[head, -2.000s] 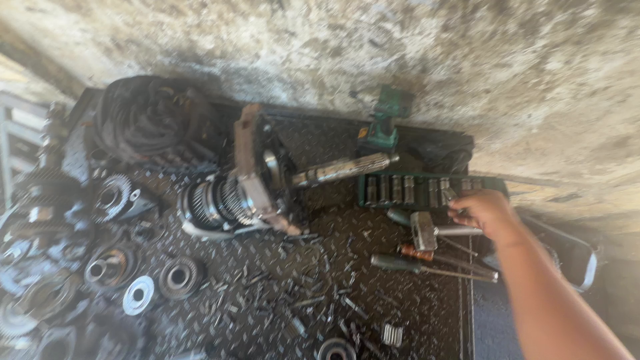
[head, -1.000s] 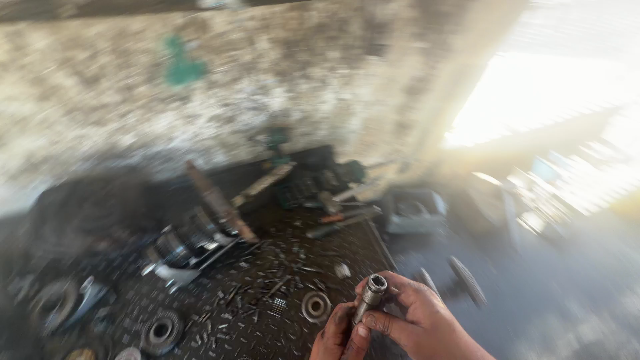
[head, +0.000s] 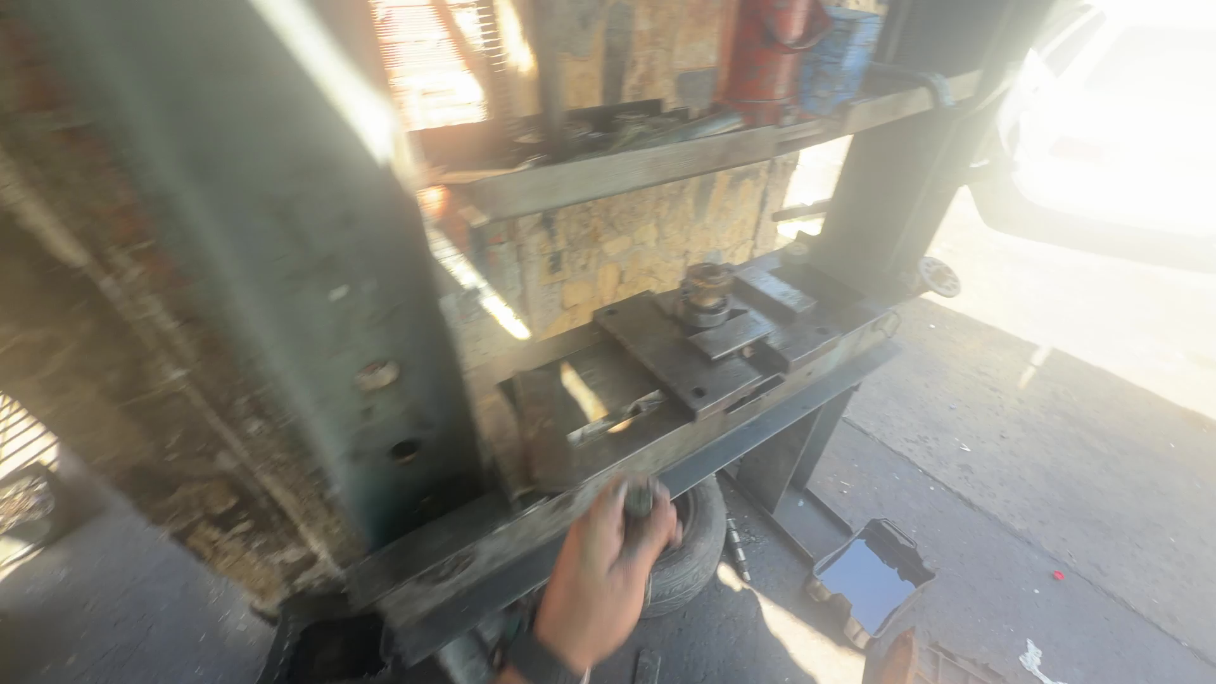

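Note:
My left hand (head: pixel 603 570), with a dark band at the wrist, is closed around a dark cylindrical metal piece (head: pixel 639 499), which looks like a socket. It is in front of the lower beam of a steel shop press (head: pixel 494 546). Thick steel plates (head: pixel 655 351) lie across the press bed to the upper right of the hand. A round metal part (head: pixel 706 290), ring-like at its base, stands upright on them. My right hand is out of view.
A green press upright (head: pixel 313 285) rises at left. The upper crossbeam (head: pixel 608 176) carries a red cylinder (head: pixel 760 62) and a blue box (head: pixel 836 62). Below are a tyre (head: pixel 698 560), a rod (head: pixel 737 549) and an open container (head: pixel 874 579) on the floor. A white vehicle (head: pixel 1111 123) is at right.
The view has swung from the workbench to the press. One second ago both hands held a metal socket; now only my left hand shows, closed on a dark piece.

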